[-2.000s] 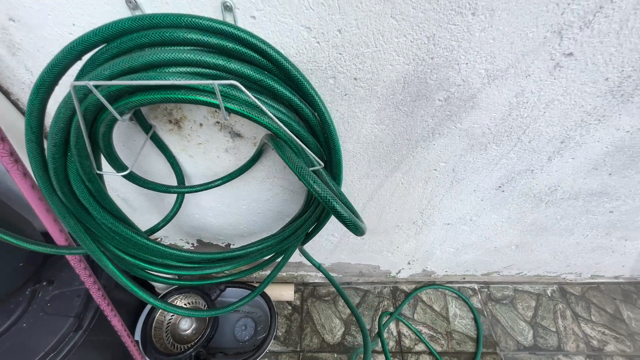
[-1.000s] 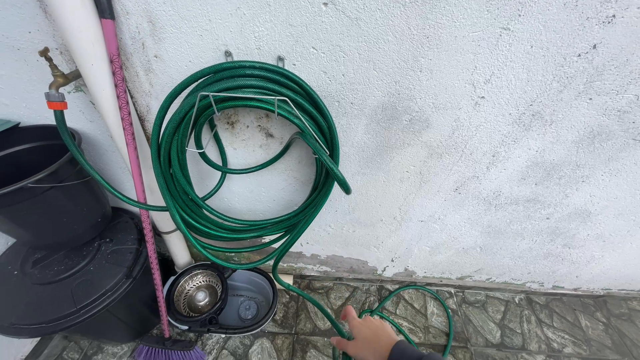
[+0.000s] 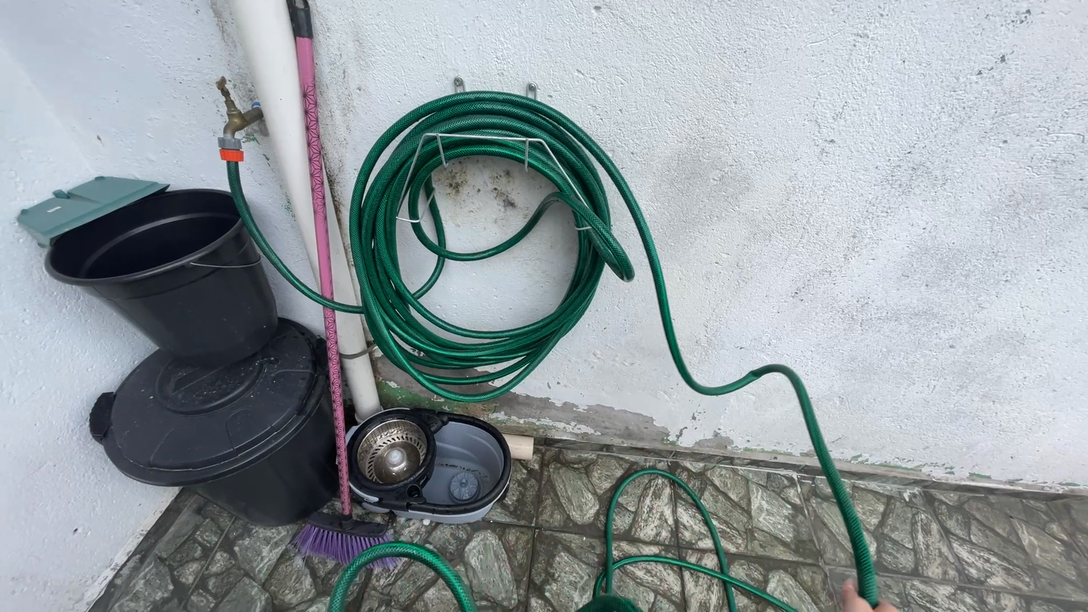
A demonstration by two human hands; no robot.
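A green garden hose (image 3: 370, 255) hangs in a thick coil on a wire wall holder (image 3: 484, 136). Its left end joins a brass tap (image 3: 234, 115) through an orange and grey connector (image 3: 230, 150). From the coil's top right a length runs down and right to my right hand (image 3: 858, 599), whose fingers show at the bottom edge around the hose; most of that hand is cut off. More hose loops (image 3: 710, 518) lie on the stone-patterned floor. My left hand is not in view.
A black bucket (image 3: 208, 293) stands on a lidded black bin (image 3: 212, 408) at left, with a green dustpan (image 3: 93, 204) on its rim. A pink-handled broom (image 3: 319, 212) leans by a white pipe (image 3: 276, 110). A mop bucket (image 3: 467, 467) sits below the coil.
My right hand has moved right and down. A hose length now stretches from the coil's upper right toward it, and another loop shows at the bottom. The view has widened to the left.
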